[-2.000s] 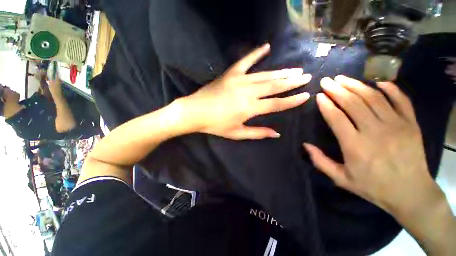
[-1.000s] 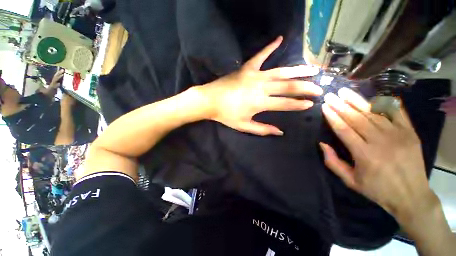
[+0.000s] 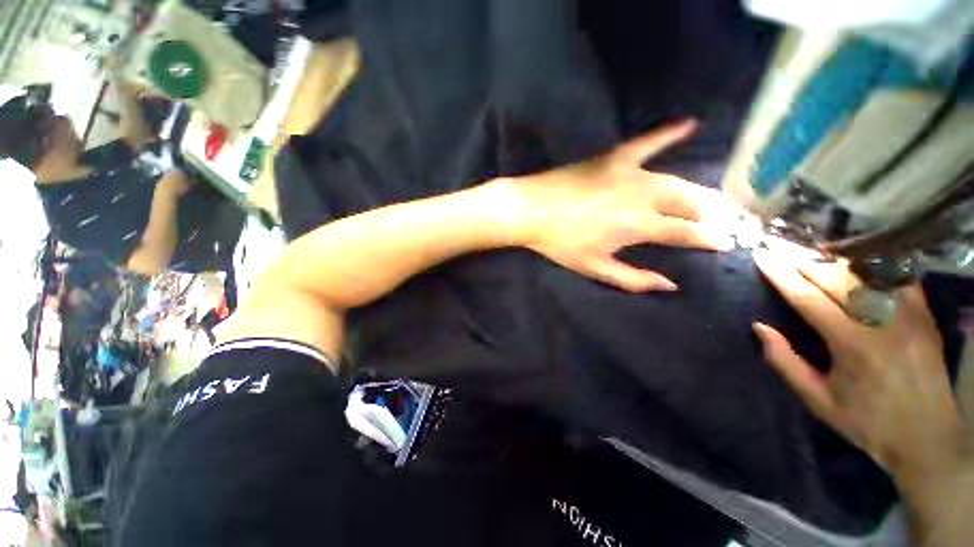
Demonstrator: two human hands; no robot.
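A large black cloth garment (image 3: 470,310) spreads across the middle of the view. My left hand (image 3: 609,219) lies flat on it with the fingers spread, fingertips close to the bright needle area. My right hand (image 3: 870,358) lies on the cloth at the right, fingers pointing up and left to the same spot, partly behind machine parts. The sewing machine head (image 3: 844,139), pale with a blue panel, stands at the upper right. The needle area (image 3: 753,230) is glaring, so the needle and seam cannot be made out.
A person in dark clothes (image 3: 96,198) sits at the upper left by a pale machine (image 3: 219,69) with a green round wheel. A tan board (image 3: 326,80) lies beyond the garment. A pale table edge (image 3: 785,524) shows at the lower right. Cluttered workshop items fill the left side.
The view has shifted, so hands and garment appear further right and the machine head shows more. The left fingertips sit closer to the needle area. Both hands remain on the cloth.
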